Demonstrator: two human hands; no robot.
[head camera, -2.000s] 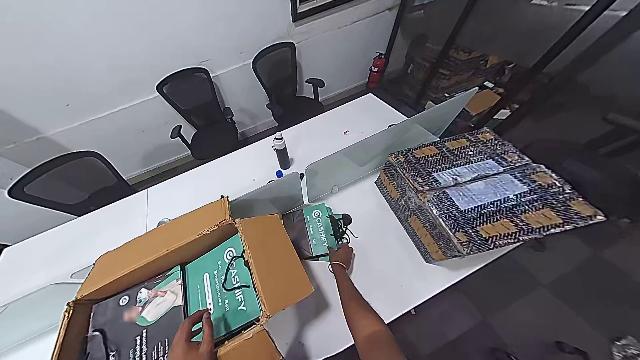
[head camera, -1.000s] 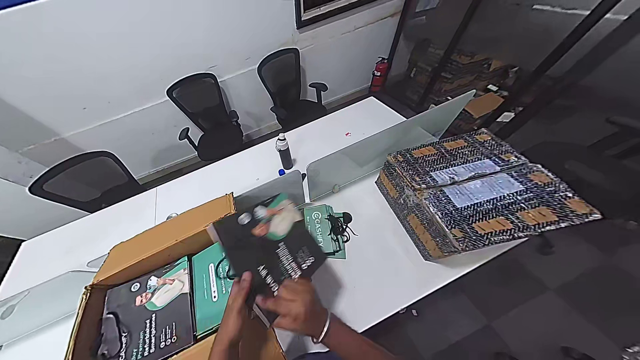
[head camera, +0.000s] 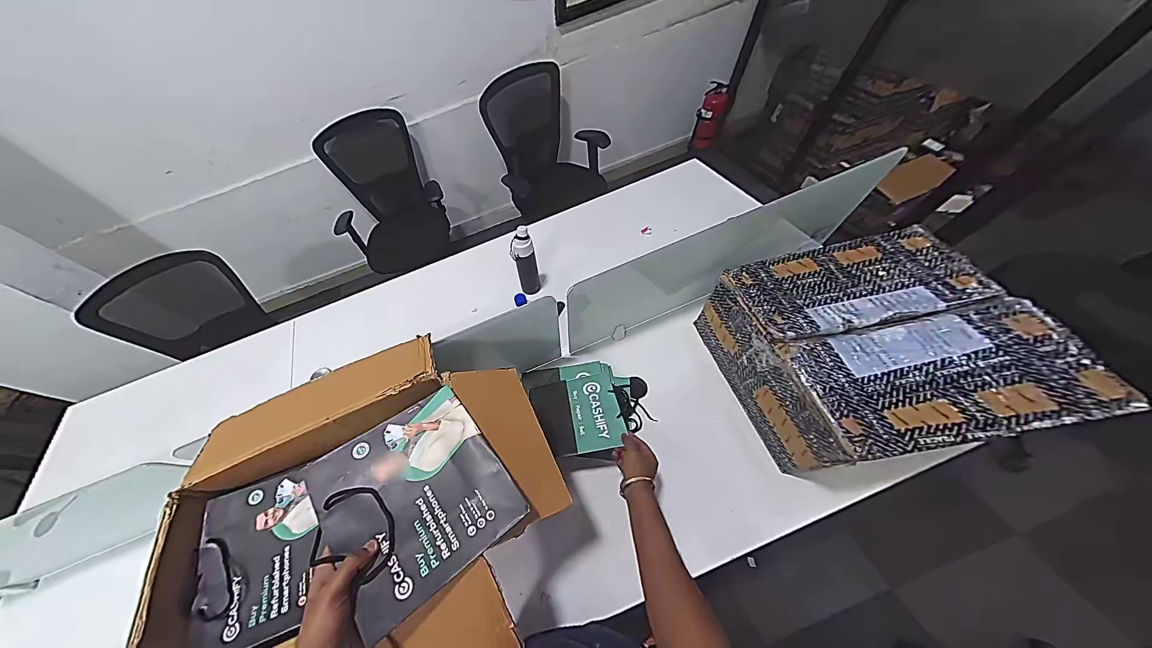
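My left hand (head camera: 337, 598) grips a dark paper carrier bag (head camera: 441, 513) near its black cord handle, over the open cardboard box (head camera: 315, 418). Another dark printed bag (head camera: 270, 540) lies flat inside the box, at the left. My right hand (head camera: 637, 461) has its fingers at the lower right corner of a green paper bag (head camera: 598, 409). That bag lies on top of a small stack on the white table (head camera: 666, 504), just right of the box. Black cord handles stick out from the stack's right side.
A large carton wrapped in patterned tape (head camera: 900, 360) stands on the table's right part. Frosted glass dividers (head camera: 702, 270) run along the table's middle. Behind them are a bottle (head camera: 525, 261) and a blue cap (head camera: 520, 300). Several black mesh chairs (head camera: 382, 189) stand by the wall.
The dark bag, held in both hands a second ago, is now over the box in my left hand alone. My right hand has moved to the green bag on the stack.
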